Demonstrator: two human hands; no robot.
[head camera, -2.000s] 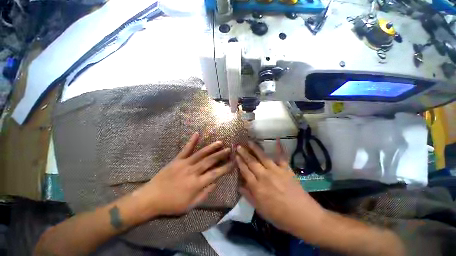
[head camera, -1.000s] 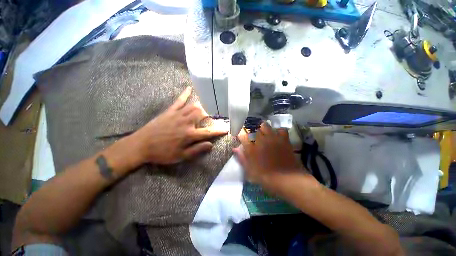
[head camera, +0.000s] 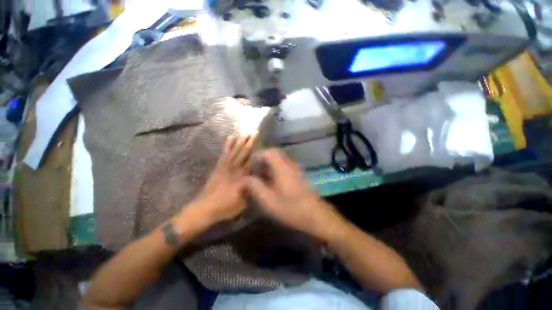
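The brown-grey woven cut panel (head camera: pixel 163 103) lies left of and under the sewing head, with a short dark slit. Its right edge reaches the lit needle area, where glare hides the needle and presser foot. My left hand (head camera: pixel 227 178) lies on the panel just below the light, fingers extended towards the needle area. My right hand (head camera: pixel 281 187) is beside it at the panel's right edge, fingers curled and touching or overlapping my left fingers. It is blurred, and whether it pinches cloth cannot be told. The white strip seen earlier under the hands is not distinguishable there.
The machine head (head camera: pixel 284 24) with its lit display (head camera: pixel 396 56) is above. Black-handled shears (head camera: pixel 352 148) lie right of the needle. A clear bag of white pieces (head camera: pixel 423 130) is further right. A long white piece (head camera: pixel 66 97) lies over the brown board (head camera: pixel 36 200) at left. Brown cloth (head camera: pixel 484 224) is heaped lower right.
The view has shifted. My right hand has moved back from the presser foot area and curled beside my left hand. My left hand now points upward, with its fingers below the light.
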